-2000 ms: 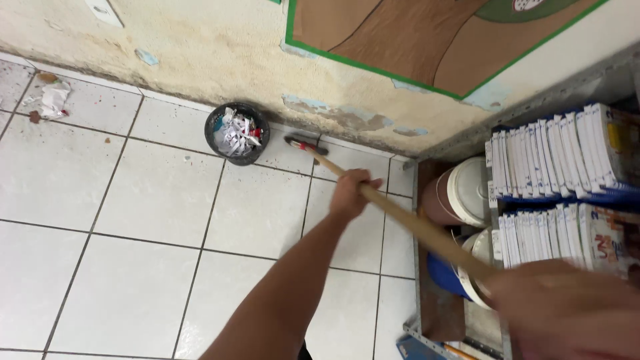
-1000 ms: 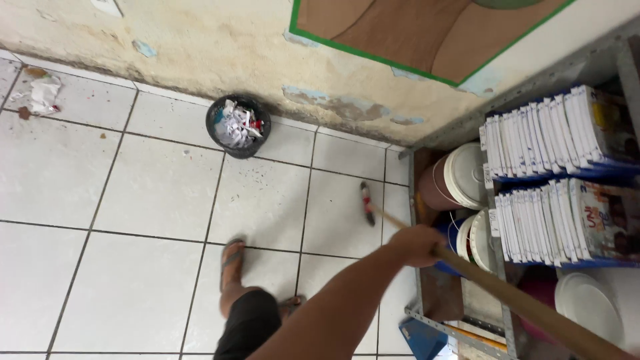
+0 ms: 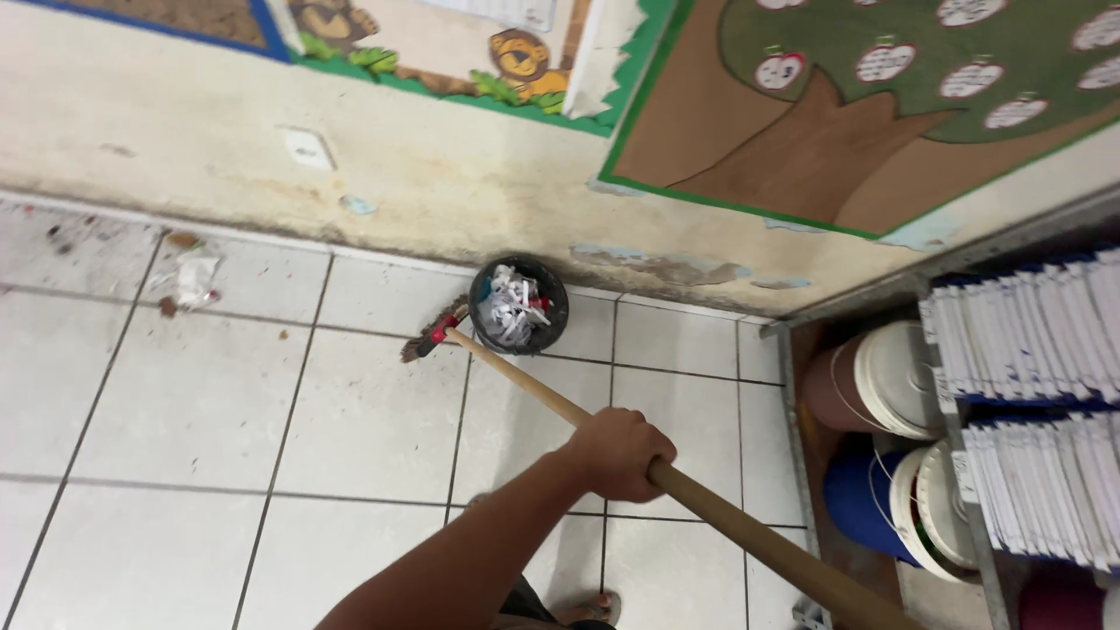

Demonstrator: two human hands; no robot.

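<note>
My left hand is closed around the wooden handle of a broom, partway along it. The handle runs from the lower right corner up to a dark-bristled broom head with a red socket, on the floor tiles just left of the wastebasket. The black wastebasket, lined with a dark bag, holds crumpled and shredded paper. Crumpled white litter and brown scraps lie on the floor farther left. My right hand is outside the view.
A stained, peeling wall with a tree display runs behind the wastebasket. At right, a metal shelf holds lidded buckets and rows of books. Small debris dots the tiles. My sandalled foot shows at the bottom.
The broom head has moved from right of the wastebasket to its left side. My left hand has moved along with the handle. My right hand, seen on the handle two seconds ago, is out of view.
</note>
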